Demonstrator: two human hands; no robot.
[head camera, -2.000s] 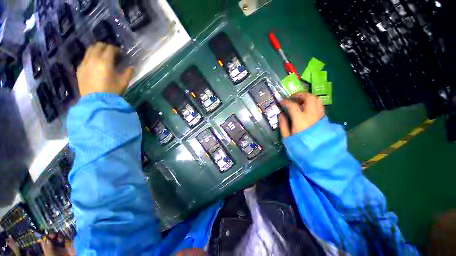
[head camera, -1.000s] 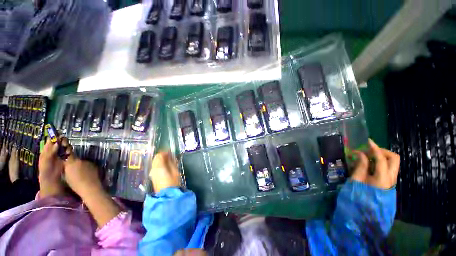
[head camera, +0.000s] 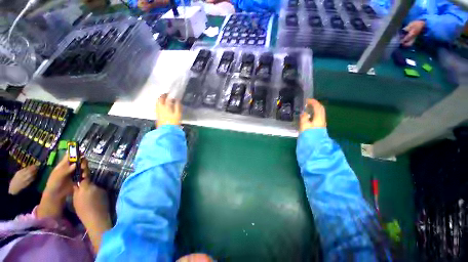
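My left hand (head camera: 169, 110) grips the left front corner of a clear blister tray (head camera: 210, 115). My right hand (head camera: 312, 114) grips its right front corner. The tray lies over the white ledge and holds two rows of black phones (head camera: 236, 97), backs up. The front row's two left pockets look cloudy, and I cannot tell what is in them. It seems to sit on another tray below, but the edges blur together.
A stack of blister trays (head camera: 102, 82) stands upper left. A neighbour's hands (head camera: 61, 176) hold a yellow-framed phone beside another tray (head camera: 110, 148). A metal post (head camera: 379, 38), a red pen (head camera: 375, 188), green tabs (head camera: 393, 230) and a black glossy pile (head camera: 444, 204) are at right.
The tray has moved from the green bench forward onto the white ledge, with both my hands on its sides. My arms are stretched out, and the view has shifted to show more of the line ahead.
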